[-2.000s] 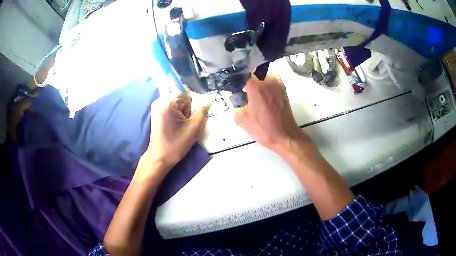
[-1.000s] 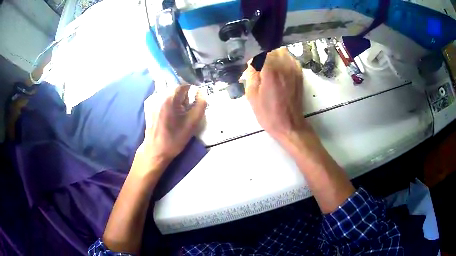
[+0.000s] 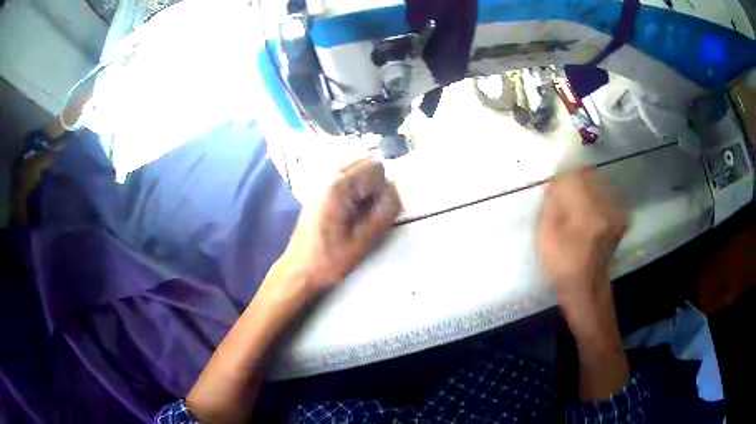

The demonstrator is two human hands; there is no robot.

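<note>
The white sewing machine head (image 3: 522, 37) with a blue stripe crosses the top. Its presser foot and needle area (image 3: 377, 141) is overexposed. My left hand (image 3: 352, 219) is just below it with fingers curled; I cannot tell whether something is in them. My right hand (image 3: 580, 219) is blurred, fingers curled, over the right part of the table, away from the needle; its contents cannot be told. The dark purple garment panel (image 3: 199, 207) drapes left of my left hand and down off the table.
A red-handled tool (image 3: 576, 108), pale cord (image 3: 637, 112) and small metal parts (image 3: 530, 103) lie under the machine arm. Purple cloth strips (image 3: 441, 41) hang over the head. An edge ruler (image 3: 423, 331) runs along the table front. White sheets (image 3: 178, 91) lie at the upper left.
My right hand has left the needle area and moved right and toward me. My left hand has moved right and slightly down. The panel corner below my left wrist no longer shows.
</note>
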